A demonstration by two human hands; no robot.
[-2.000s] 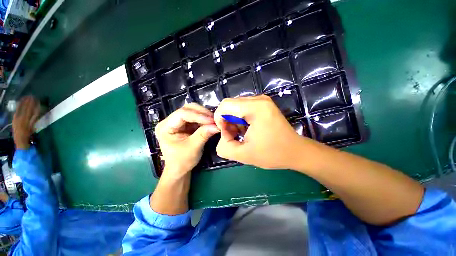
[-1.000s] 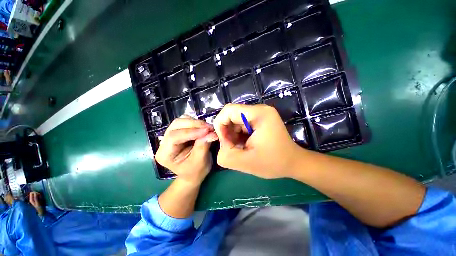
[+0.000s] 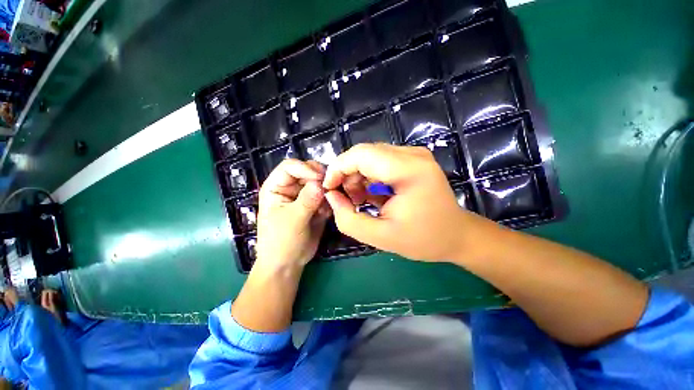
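Note:
My left hand (image 3: 289, 217) and my right hand (image 3: 403, 202) meet fingertip to fingertip over the lower left part of the black blister tray (image 3: 487, 95). The slim blue tool (image 3: 380, 189) is in my right hand, with only a short blue part showing between the fingers. My left thumb and fingers are pinched together; whatever lies between them is too small and hidden to make out. Tiny white parts (image 3: 335, 90) lie on the tray's ribs and pockets. Small dark units with pale detail (image 3: 238, 177) sit in the tray's left column.
The tray lies on a glossy green surface (image 3: 152, 198) with a white strip (image 3: 144, 145) behind it. Black equipment (image 3: 46, 236) stands at the left, near another person's hand (image 3: 52, 301) and blue sleeve. Clear tubing (image 3: 663, 198) curves at the right.
The blue tool has tilted from upright to nearly level, and less of it shows. My left hand has turned slightly more upright. The other person's arm has withdrawn from the surface at the left.

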